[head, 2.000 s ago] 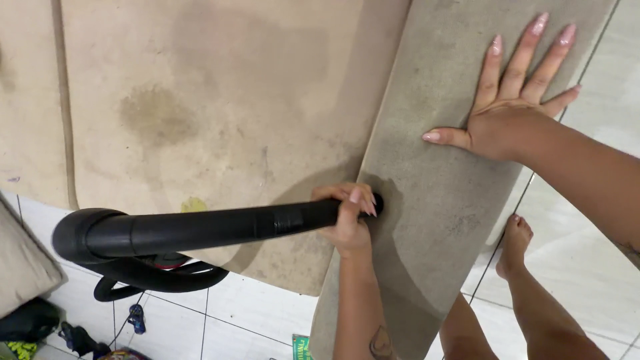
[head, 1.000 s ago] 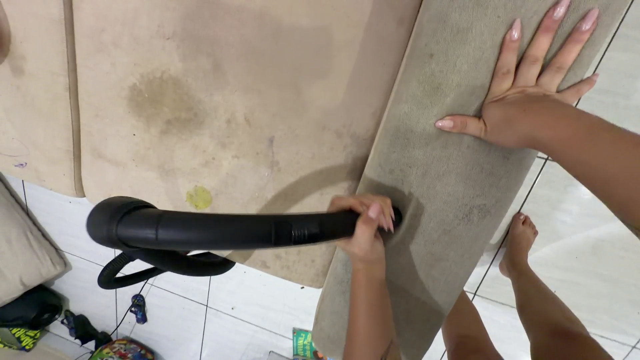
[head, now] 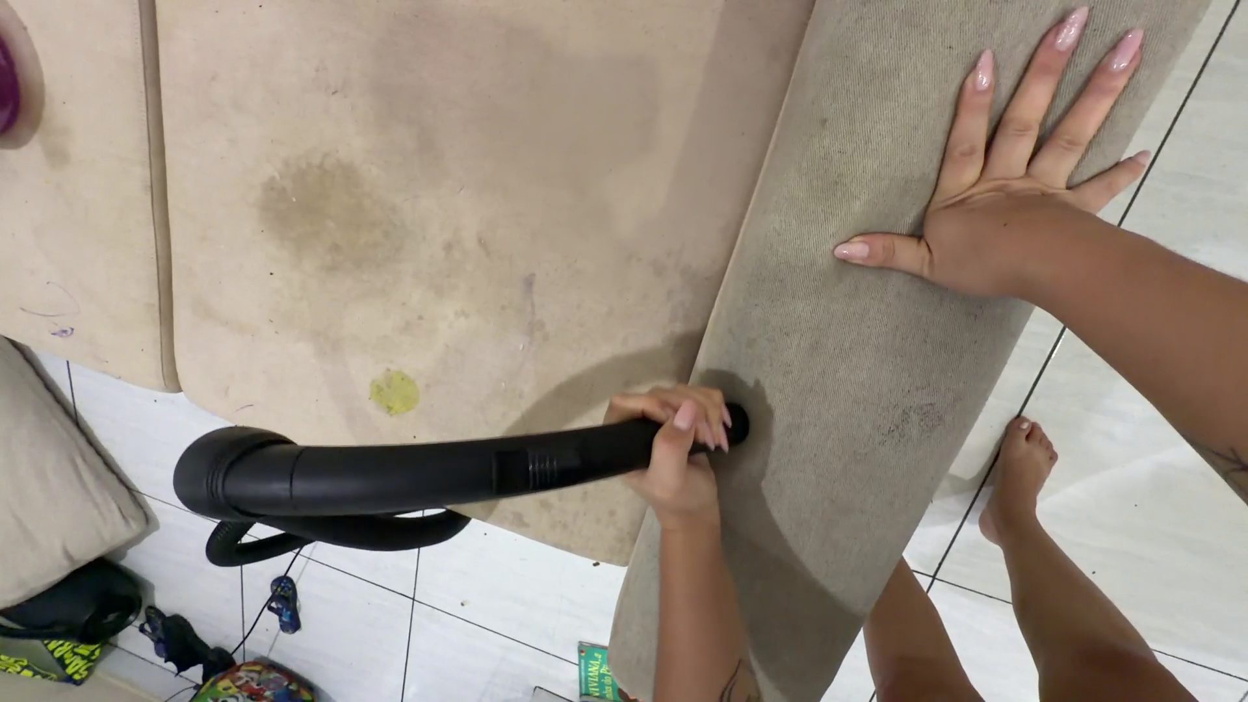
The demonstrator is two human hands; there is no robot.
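My left hand [head: 678,444] is closed around the narrow end of a black vacuum cleaner handle tube [head: 419,476], whose tip meets the face of the grey-beige fabric armrest or side panel [head: 829,322]. The tube reaches left to a wide elbow, and a black hose [head: 370,531] curves beneath it. My right hand [head: 1014,210] lies flat on the same panel, fingers spread. Left of the panel is a beige fabric seat cushion [head: 546,195] with a round brown stain, a yellow-green spot and faint marks.
White floor tiles [head: 497,585] with dark joints lie below and at the right. A grey cushion [head: 58,487] is at the left, a small blue sandal [head: 284,604], a cord and a colourful bag-like item [head: 253,682] below. A green printed item [head: 595,671] lies near the panel. My bare foot [head: 1019,478] is at the right.
My left hand and the vacuum tube's tip have moved slightly toward the right and down along the panel. My right hand stays spread on it. A purple object now shows at the left edge.
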